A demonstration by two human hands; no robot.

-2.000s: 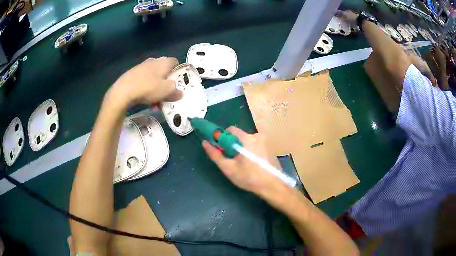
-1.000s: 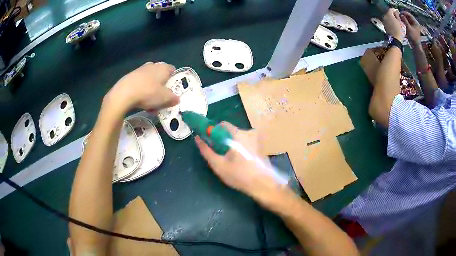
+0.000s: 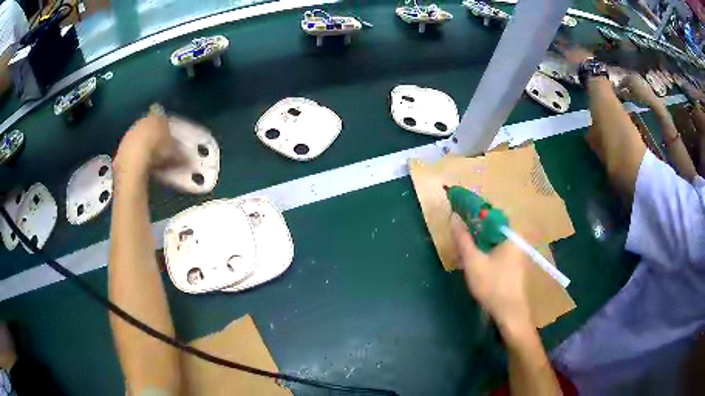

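Note:
My left hand (image 3: 151,143) is blurred over the belt, its fingers at the left edge of a blurred white plastic housing (image 3: 202,158); its exact grip is hidden. My right hand (image 3: 495,271) holds the green hot glue gun (image 3: 481,220) over the cardboard sheet (image 3: 506,182), nozzle pointing up and left. A translucent glue stick (image 3: 541,261) sticks out of its rear. Two overlapping white housings (image 3: 209,247) lie on the worktop at the rail. Another housing (image 3: 299,129) lies flat on the belt.
More housings (image 3: 424,110) lie on the belt (image 3: 363,73). Wired sub-assemblies (image 3: 331,25) stand on its far side. A grey post (image 3: 506,77) rises from the rail. A black cord (image 3: 154,332) crosses at lower left, over cardboard (image 3: 232,348). A person in a striped shirt (image 3: 657,224) works at right.
My left hand has moved from the housing near the rail to another on the belt. My right hand has moved the glue gun right, over the cardboard. The view has shifted.

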